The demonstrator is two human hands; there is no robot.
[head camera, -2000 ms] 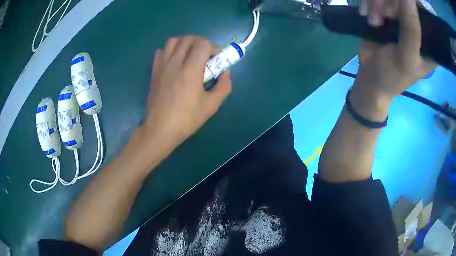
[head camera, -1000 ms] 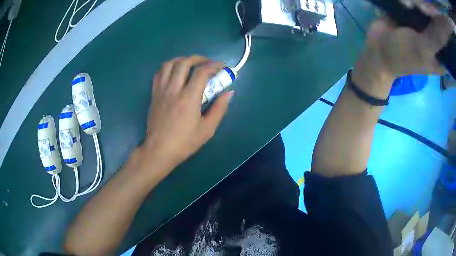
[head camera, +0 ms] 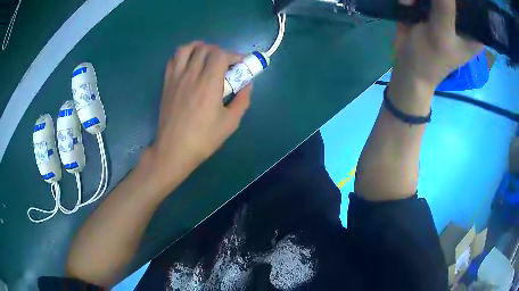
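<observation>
My left hand point(head camera: 199, 102) holds a white plastic unit with blue bands point(head camera: 246, 71) on the dark green surface, its thumb and fingers around the lower end. A thin white cord point(head camera: 278, 36) runs from the unit's upper end to the top edge. My right hand point(head camera: 429, 48) is at the upper right, closed around a thick black electric screwdriver point(head camera: 484, 23). The tool lies nearly level and is partly cut off by the frame edge. Its bit end is at the top, over the screw feeder point(head camera: 310, 8), and its tip is hard to make out.
Three more white units point(head camera: 87, 98) lie side by side at the left, with looped white cords point(head camera: 102, 170) toward me. A pale stripe point(head camera: 42, 59) curves along the far side of the green surface point(head camera: 142, 34). A black cable point(head camera: 472, 102), a blue bin and cardboard point(head camera: 468, 250) show at the right.
A second ago the feeder showed more fully and the screwdriver was farther up and right; now the tool reaches left over the feeder. The view has shifted. My left hand keeps its hold.
</observation>
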